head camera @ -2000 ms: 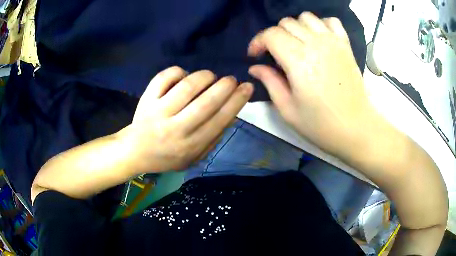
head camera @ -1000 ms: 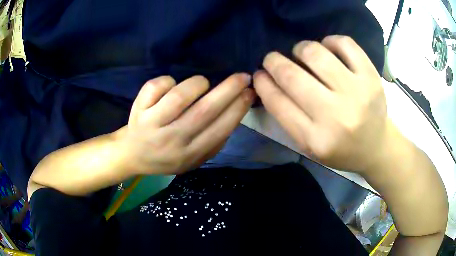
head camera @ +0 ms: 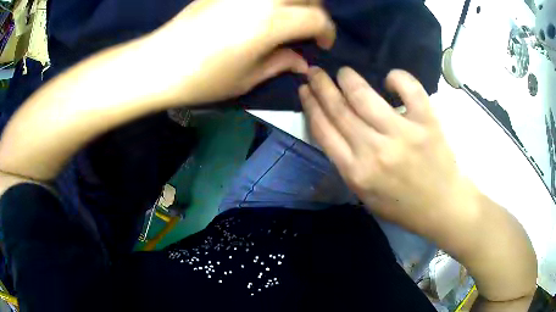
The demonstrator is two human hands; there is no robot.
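Observation:
The navy garment (head camera: pixel 378 36) lies over the table, with its near edge at the front. My left hand (head camera: pixel 250 55) is over the cloth at the top centre, slightly blurred, with thumb and forefinger apart and the thumb tip at the right fingertips. I cannot tell whether it grips cloth. My right hand (head camera: pixel 384 134) holds the garment's near edge; its thumb is hidden. A small pale piece (head camera: pixel 400 109), perhaps tailor's chalk, shows between its rear fingers.
The white machine bed (head camera: pixel 488 116) with metal fittings (head camera: pixel 521 52) is at the right. A round cream part (head camera: pixel 450 67) sits beside the cloth. Tan ragged scraps (head camera: pixel 36 42) hang at the upper left. Blue jeans (head camera: pixel 280 177) and green floor (head camera: pixel 210 152) show below the table.
My left hand has moved up and right over the cloth, its forearm now crossing the left side. The cloth has shifted, uncovering more floor and jeans. My right hand has moved slightly left and down.

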